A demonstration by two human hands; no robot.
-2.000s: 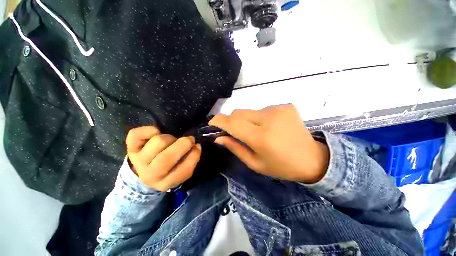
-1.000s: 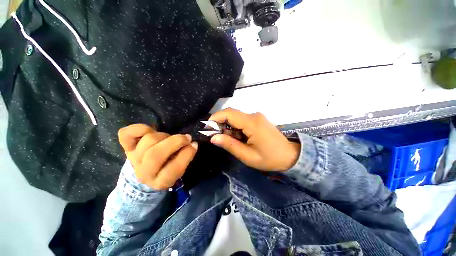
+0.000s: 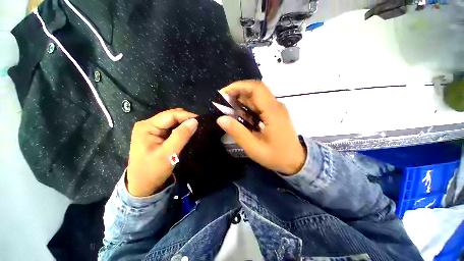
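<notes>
A large black garment (image 3: 168, 61) with fine white flecks, pale trim lines and a row of buttons lies over the left part of the table and my lap. My left hand (image 3: 158, 148) pinches a dark edge of it between thumb and fingertips; a small white sticker with a red mark is on the hand. My right hand (image 3: 267, 127) holds small black thread snips (image 3: 235, 112), blades apart and pointing up and left, just right of the pinched edge. Any thread there is too fine to make out.
The sewing machine's presser foot area (image 3: 289, 35) is above the white table (image 3: 346, 109), which has a ruler-marked front edge. A yellow-green round object (image 3: 454, 95) is at the far right. A blue crate (image 3: 427, 178) with white cloth is lower right. Another dark cloth (image 3: 76, 232) lies lower left.
My right hand has moved up with the snips, whose blades now point more upward. My left hand has turned, with its thumb upward. The garment and machine appear shifted right and slightly down.
</notes>
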